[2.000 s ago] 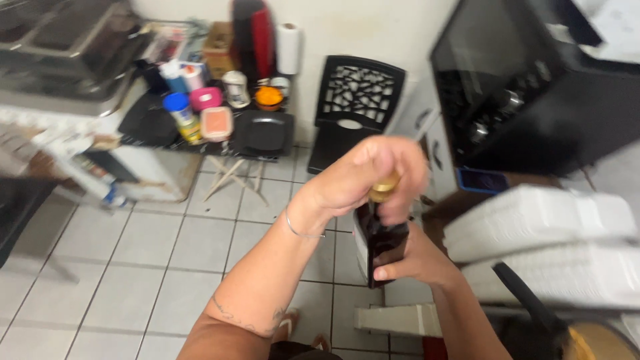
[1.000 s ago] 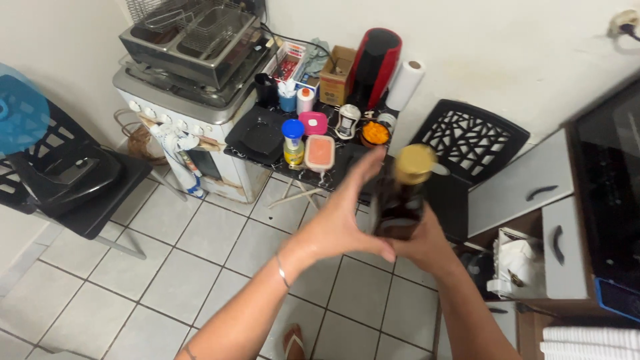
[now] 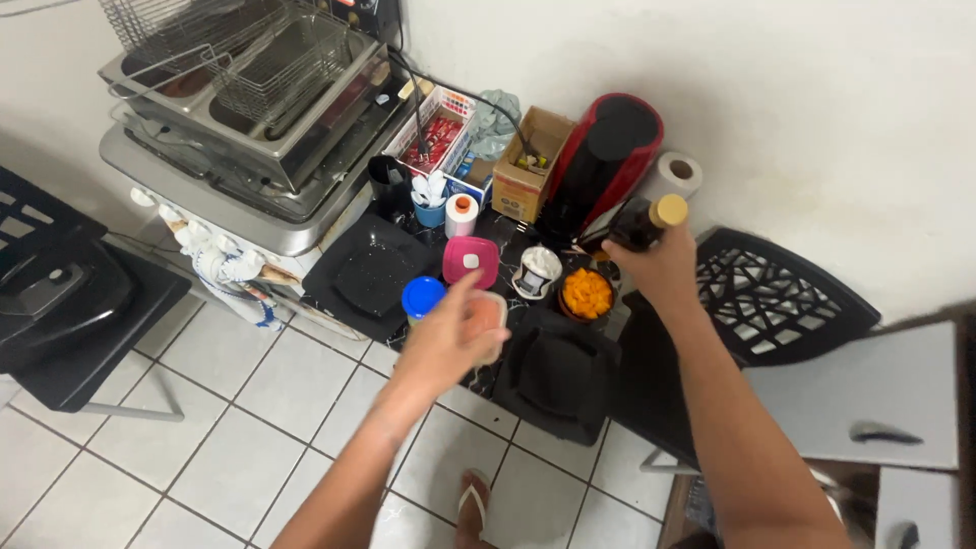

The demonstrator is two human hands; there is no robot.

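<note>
My right hand grips a dark bottle with a gold cap, tilted over the back right of a small black table. My left hand has its fingers spread above a tub of pinkish contents, partly covering it; whether it touches the tub I cannot tell. Beside that hand are a jar with a blue lid and a pink-lidded container. Between the hands stand a small tub with white contents and a bowl of orange pieces. Black square plates lie at both sides.
A red and black appliance, a paper roll and a cardboard box stand along the wall. Left is a stove bearing a steel fryer with wire baskets. Black chairs flank the table; a cabinet is at right.
My left hand has let go of the bottle and moved left over the tub. My right hand has carried the bottle to the table's back right. The view has shifted toward the table.
</note>
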